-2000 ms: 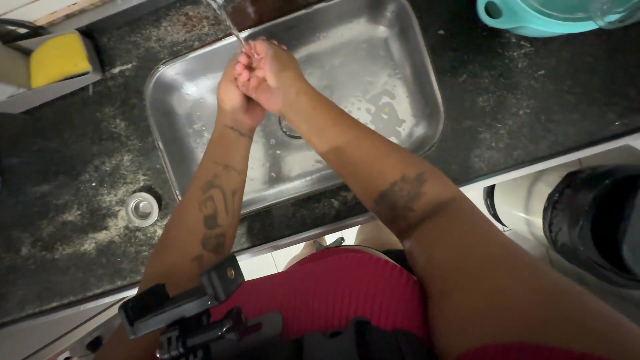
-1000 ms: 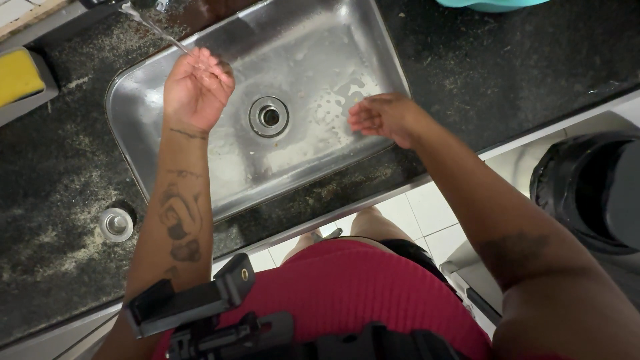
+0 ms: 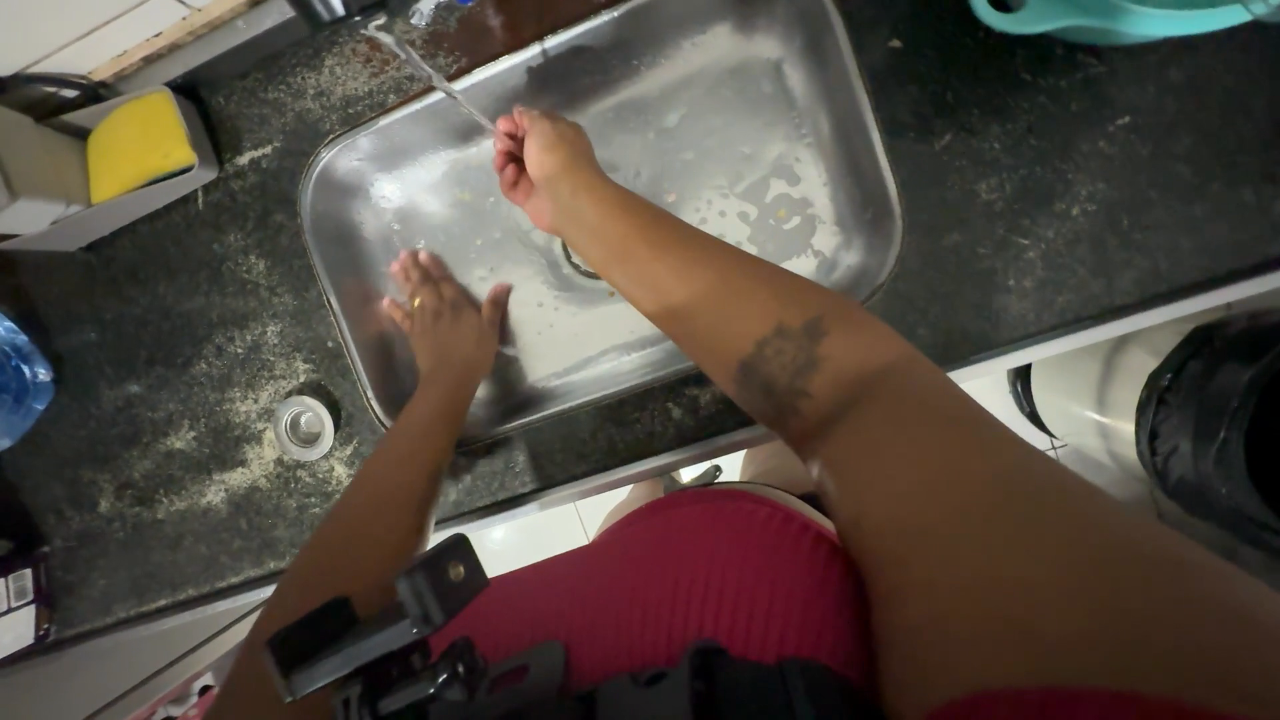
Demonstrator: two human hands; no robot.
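Note:
Water (image 3: 440, 85) runs in a thin stream from a faucet (image 3: 330, 8) at the top left and reaches my right hand (image 3: 545, 165), whose fingers are curled over the stainless steel sink (image 3: 690, 130). Whether anything is inside those fingers cannot be seen. Lower and to the left, my left hand (image 3: 440, 315), with a ring on one finger, is spread palm down over the left part of the basin and holds nothing. My right forearm partly hides the drain (image 3: 580, 262). Water drops and a wet patch show on the basin's right side.
A metal sink strainer (image 3: 303, 428) lies on the dark stone counter (image 3: 1000, 190), left of the basin. Farther left are a holder (image 3: 195, 150) with a yellow sponge (image 3: 140, 145) and a blue plastic object (image 3: 20, 380). A turquoise container (image 3: 1130, 20) stands top right; a black-lined bin (image 3: 1190, 420) is below.
My right hand has moved left to the water stream. My left hand has left the stream and moved down, turning from palm up to palm down.

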